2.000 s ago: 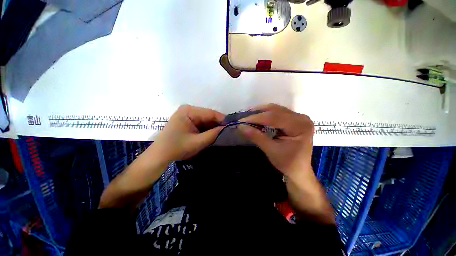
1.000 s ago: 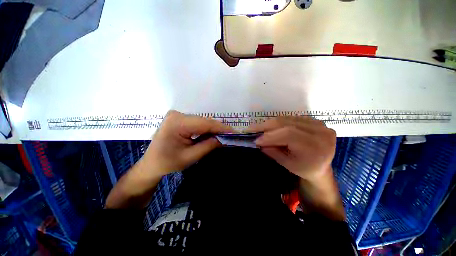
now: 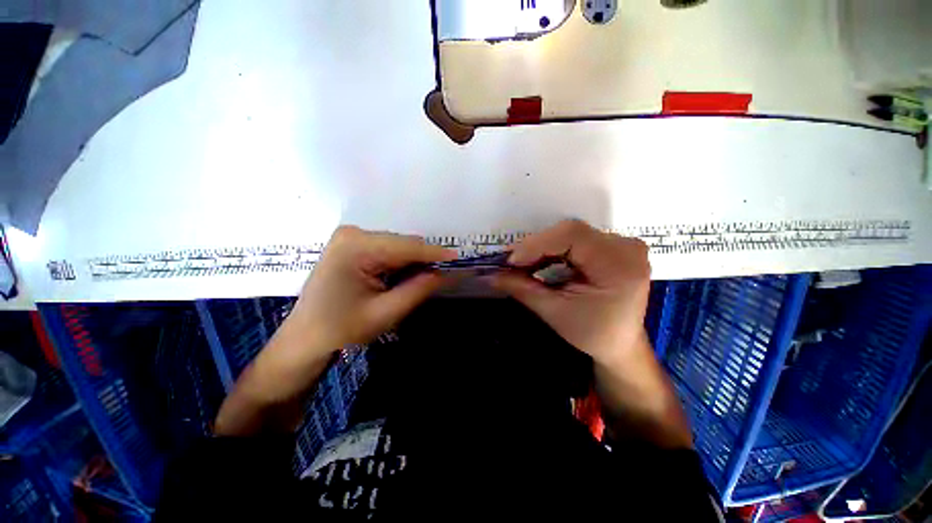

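My left hand (image 3: pixel 370 289) and my right hand (image 3: pixel 586 288) meet at the table's front edge, in the middle of the view. Between their fingertips they pinch a small navy and grey-blue fabric piece (image 3: pixel 473 263). It looks folded, with thin dark edges showing along its top. The fingers cover both of its ends, so its full shape is hidden.
Grey-blue cut pieces (image 3: pixel 110 90) lie at the upper left, with darker navy fabric (image 3: pixel 18 74) beside them. The cream machine bed (image 3: pixel 613 72) with red tape (image 3: pixel 706 103) is at the upper right, a green tool (image 3: pixel 899 108) beyond it. Blue crates (image 3: pixel 807 388) stand below the table.
Both hands have shifted slightly and the right fingers have changed their grip on the fabric, which stays between the hands. The view has also shifted a little over the table.
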